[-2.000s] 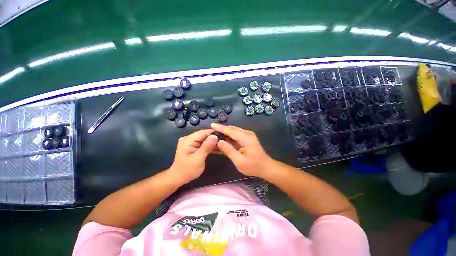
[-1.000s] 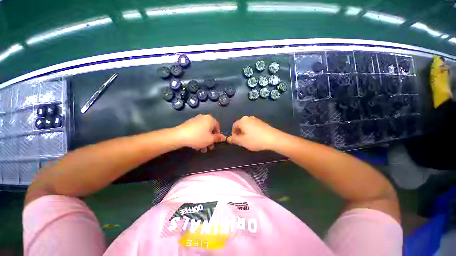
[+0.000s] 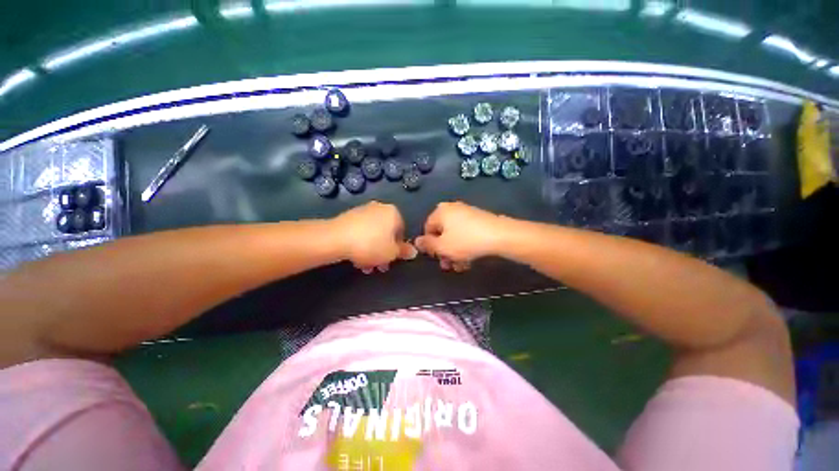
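Note:
My left hand point(image 3: 375, 237) and my right hand point(image 3: 455, 235) are bare and meet near the mat's front edge, thumbs and fingertips almost touching. A tiny dark part point(image 3: 413, 243) shows between the fingertips; most of it is hidden, and its shape is too small to tell. Black round housings point(image 3: 371, 166) lie in a loose cluster beyond my hands. A group of round circuit boards point(image 3: 488, 143) with pale green-silver tops lies to the right of that cluster.
The right clear tray point(image 3: 577, 147) holds many dark parts. The left clear tray point(image 3: 28, 207) has several black discs in its right pockets. Silver tweezers point(image 3: 175, 164) lie slanted beside it. A yellow bag or cloth point(image 3: 813, 152) is at far right. A white rail point(image 3: 248, 92) borders the green surface beyond.
My hands were pressed together around a small dark part; they are now slightly apart with only the fingertips meeting, and the elbows have spread outward. The view has shifted.

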